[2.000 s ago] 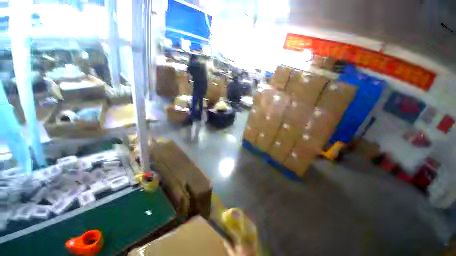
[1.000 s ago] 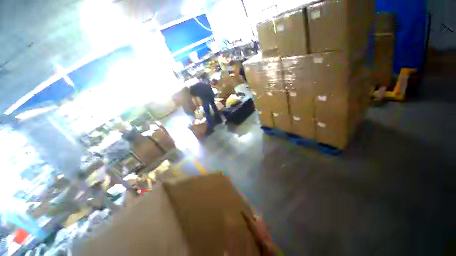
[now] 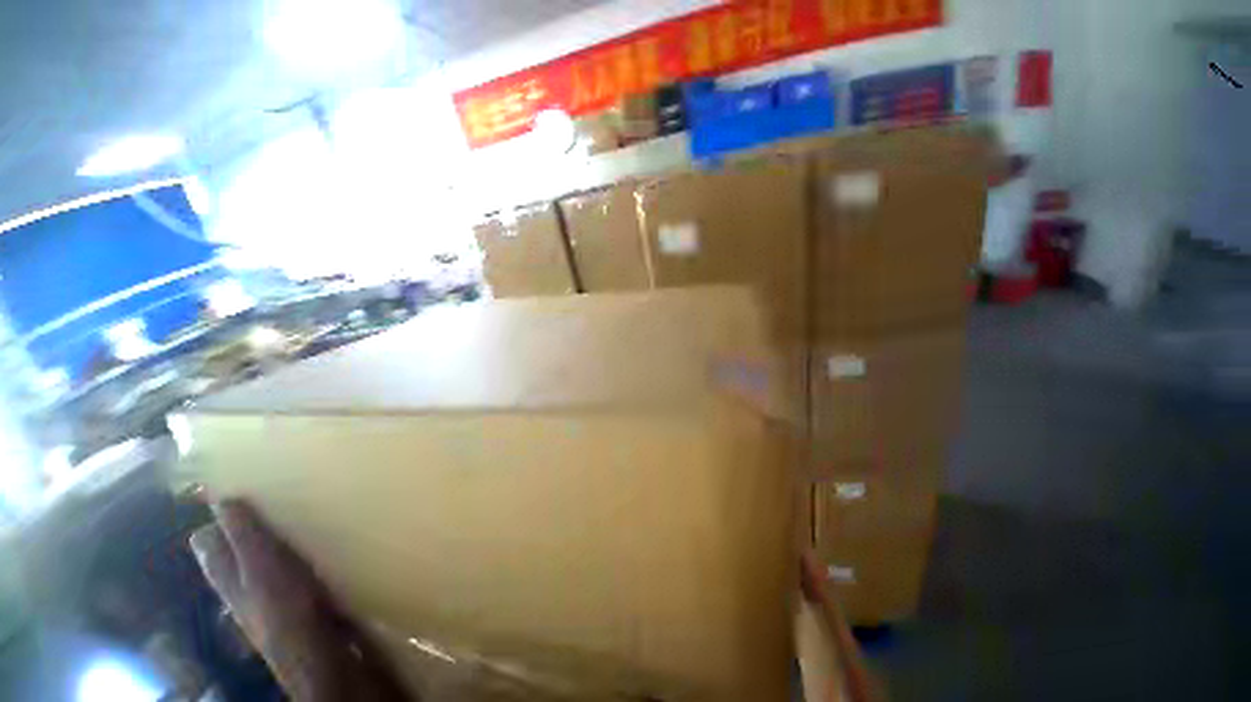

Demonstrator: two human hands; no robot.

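A closed brown carton [image 3: 508, 507] fills the middle of the view, held up in front of me and blurred by motion. My left hand [image 3: 275, 590] is against its lower left side. My right hand [image 3: 834, 645] is at its lower right edge, with only part of it showing. The carton hides part of the tall stack of brown cartons [image 3: 892, 274] behind it. I cannot tell whether the held carton touches the stack.
Blue containers [image 3: 761, 117] show beyond the top of the stack. A red banner [image 3: 686, 55] hangs on the wall. Red objects [image 3: 1054, 247] stand by the wall at the right. Grey floor [image 3: 1098, 480] lies right of the stack. Blurred benches show at the left.
The view has moved closer to the carton stack. The carton, low in view before, is now raised in front of it between both hands. The green table and orange dispenser have left view.
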